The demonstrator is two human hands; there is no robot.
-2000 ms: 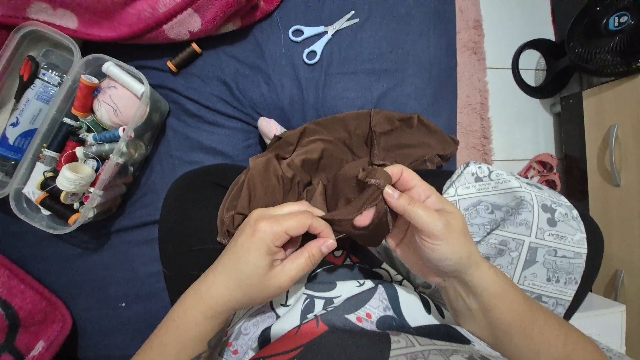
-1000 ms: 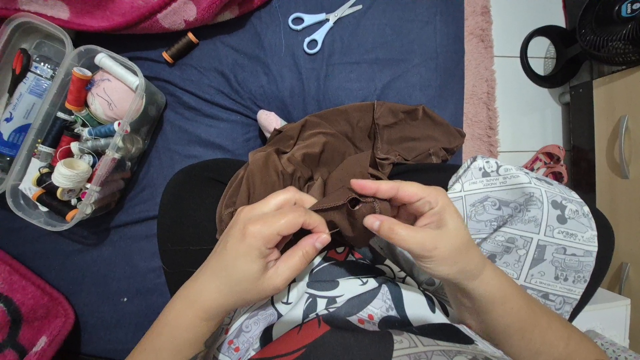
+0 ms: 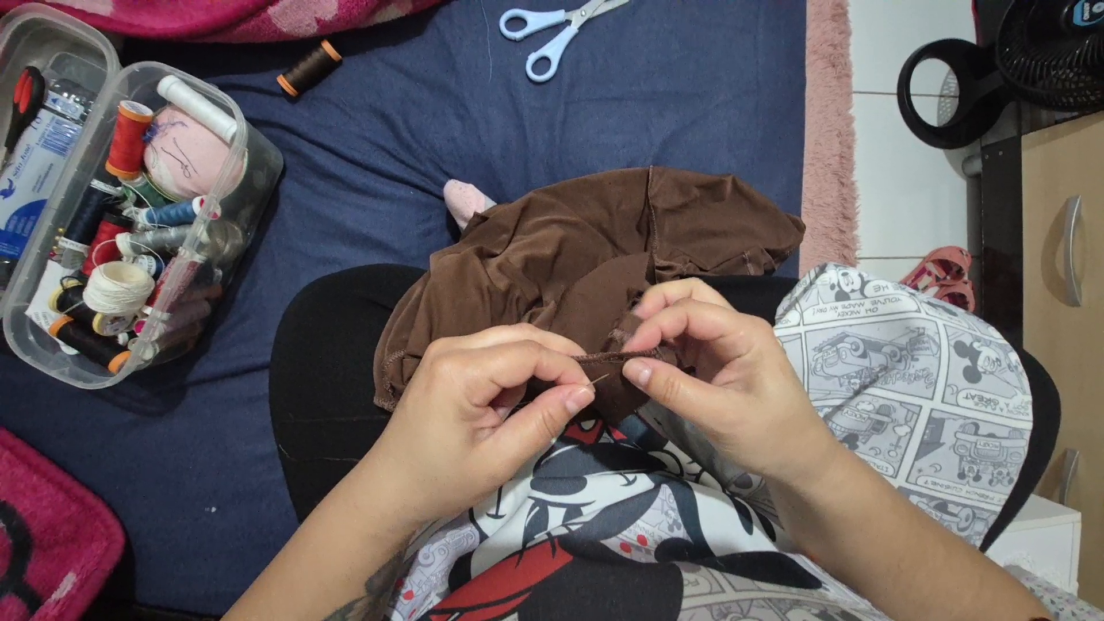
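Observation:
Brown fabric with stitched seams lies bunched across my lap. My left hand pinches a thin sewing needle between thumb and index finger, its tip pointing right, close under a folded brown edge. My right hand holds that edge between thumb and fingers, so the fold is stretched between both hands. Whether thread runs through the needle cannot be made out. Blue-handled scissors lie with parted blades beyond the fabric, and a spool of dark thread rests to their left.
On the left, an open plastic box holds thread spools and a pink pincushion. Dark blue bedding lies beneath. Pink blankets are at the left edges. A black fan and wooden drawers stand at the right.
The folded edge, which showed a small opening one second ago, is now drawn into a narrow strip between my hands. The needle now shows at my left fingertips.

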